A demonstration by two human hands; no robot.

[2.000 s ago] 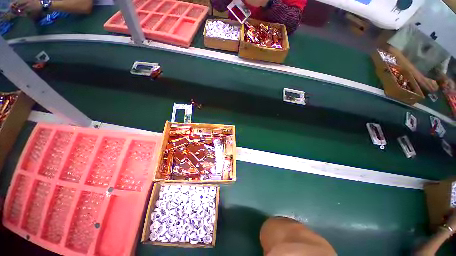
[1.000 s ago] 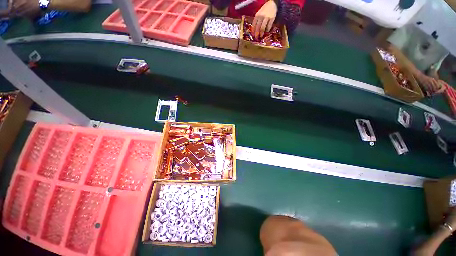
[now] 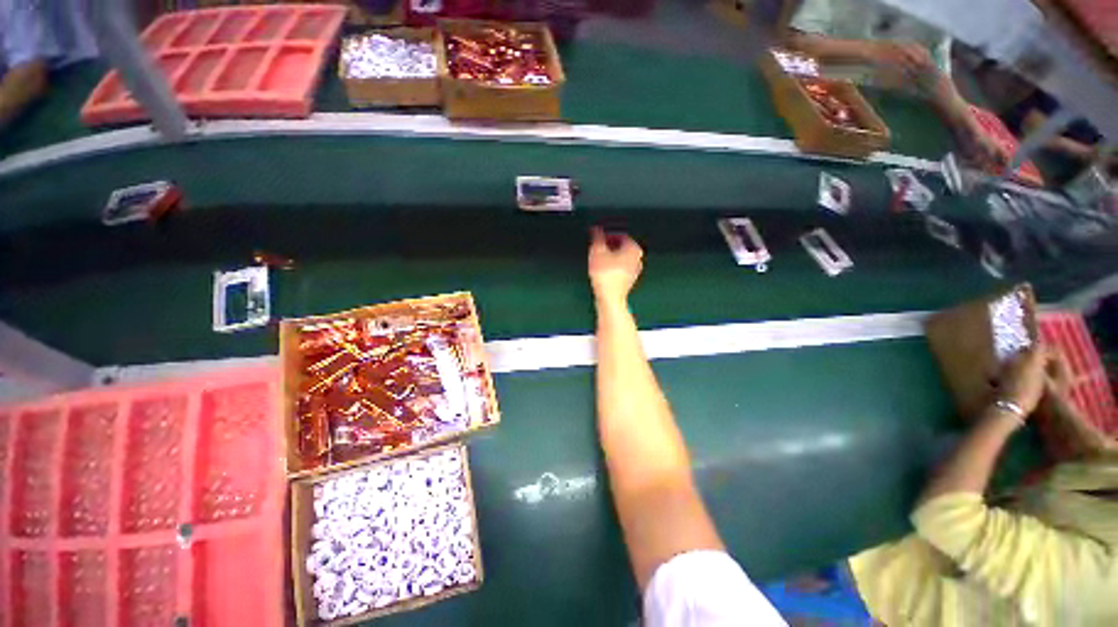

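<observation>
My right hand point(image 3: 616, 262) reaches over the dark green conveyor belt, on a bare arm with a white sleeve. Its fingers look partly curled; a small dark patch shows at the fingertips, too blurred to tell whether it is a held part. My left hand is not in view. On the belt, a white frame point(image 3: 546, 194) lies beyond and left of my hand, another frame point(image 3: 743, 243) lies to its right, and one point(image 3: 242, 298) lies at the left. Nearer me stand a box of copper-coloured parts point(image 3: 386, 386) and a box of white ring parts point(image 3: 392, 535).
A pink compartment tray point(image 3: 184, 535) sits left of the boxes. A whitish rail point(image 3: 785, 336) edges the belt. Across it stand another pink tray point(image 3: 221, 55) and parts boxes point(image 3: 503, 104). A person in a yellow top point(image 3: 1018, 539) sits at right, hands at a box point(image 3: 962, 355).
My right arm has stretched out over the belt. The view has swung right, so boxes and tray appear further left. The hand across the belt is out of the far copper box.
</observation>
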